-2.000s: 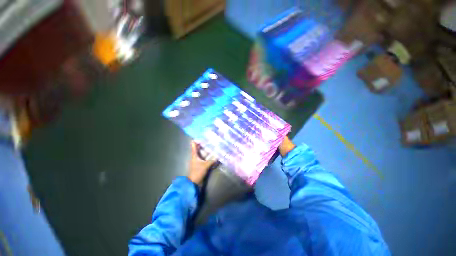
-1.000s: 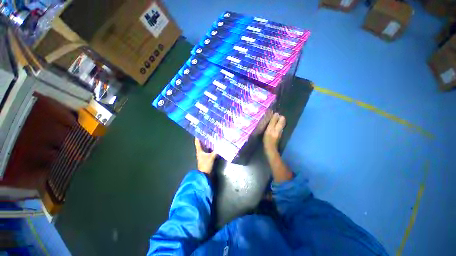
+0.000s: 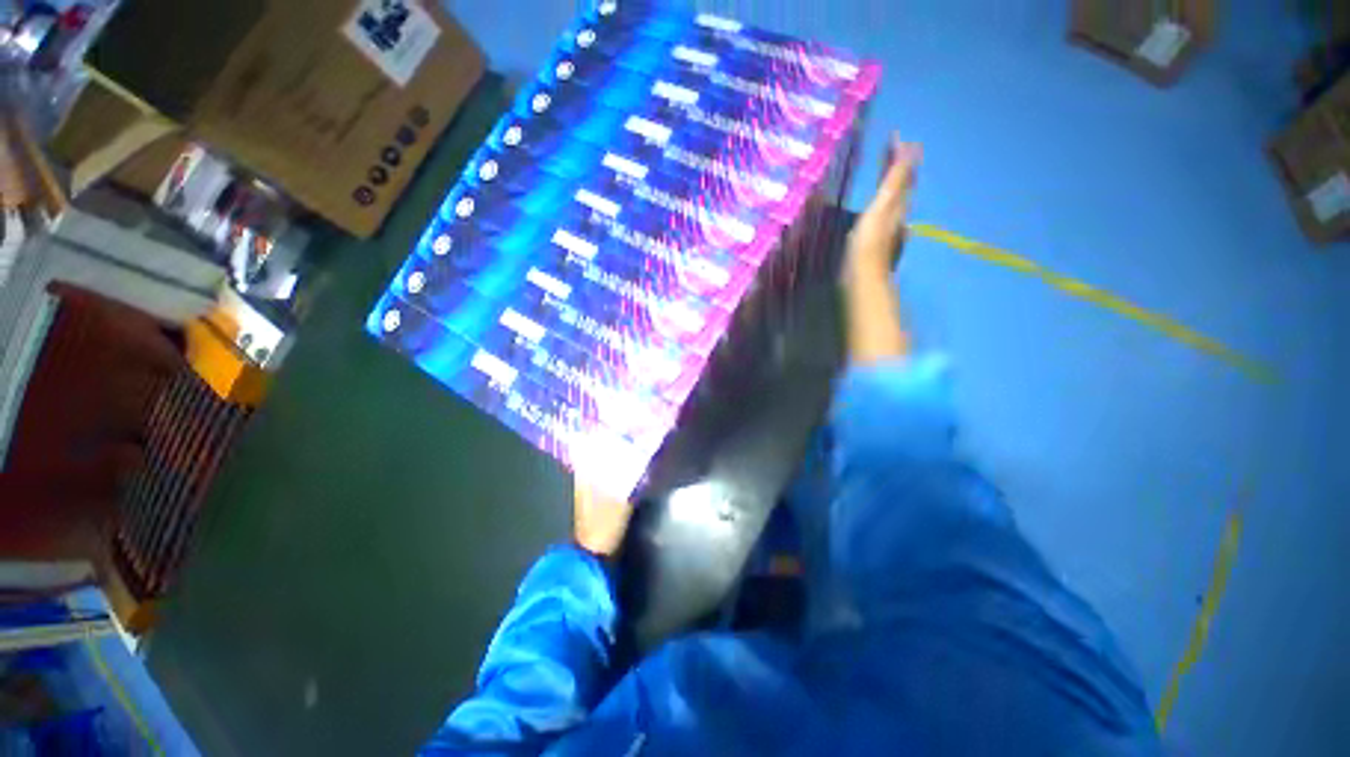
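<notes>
A long row of retail boxes (image 3: pixel 637 222) stands on the dark green table (image 3: pixel 370 488), spines up, blue at the left end and pink at the right, with strong glare at the near corner. My left hand (image 3: pixel 601 510) is at the near end of the row; its fingertips are lost in the glare and behind the boxes, so its grip cannot be told. My right hand (image 3: pixel 882 222) is beside the row's right side, fingers extended and pointing away from me, apart from the boxes and holding nothing.
A large open brown carton (image 3: pixel 318 111) with a white label stands at the back left. A roller conveyor (image 3: pixel 175 470) and a reddish-brown curtain (image 3: pixel 74 399) are at the left. Smaller cartons (image 3: pixel 1140 33) sit on the blue floor at the right, near yellow lines.
The five or so boxes I held and the stack behind them now form one straight row. My right hand has moved forward and right, off the near boxes. My left hand stays at the near end.
</notes>
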